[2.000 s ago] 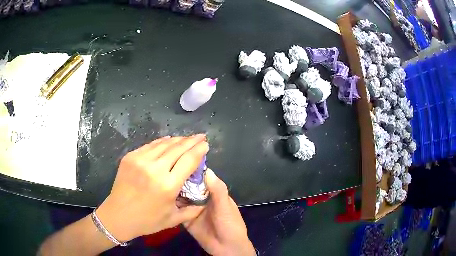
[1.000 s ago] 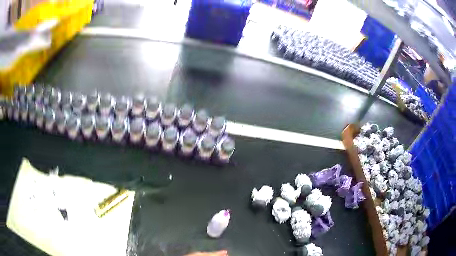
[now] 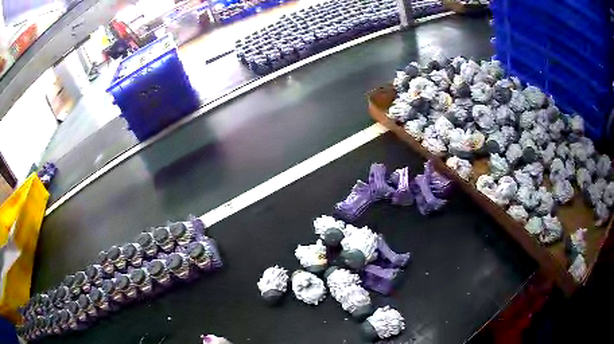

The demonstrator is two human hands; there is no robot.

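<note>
Neither of my hands is in the picture. Loose white-and-grey parts (image 3: pixel 308 287) lie in a cluster on the dark table, each with a rough white mass and a smooth grey end. Purple parts (image 3: pixel 360 199) lie behind them beside the carton tray, and a few more lie against the cluster's right side. The carton tray (image 3: pixel 532 250) at the right is heaped with white-and-grey parts. Finished pieces (image 3: pixel 138 277) stand in a tight double row at the left, grey tops up. Only the pink tip of the glue bottle (image 3: pixel 214 339) shows at the bottom edge.
A white line (image 3: pixel 289 176) crosses the table behind the parts. Blue crates (image 3: pixel 555 57) stand behind the tray. A blue box (image 3: pixel 153 91) stands beyond the table's far edge, near more rows of pieces (image 3: pixel 323 30). A yellow container (image 3: pixel 23 232) is at the left.
The view has swung up and to the right. Both hands, which held a purple-and-white piece two seconds ago, have left the picture. The paper with gold strips is out of view.
</note>
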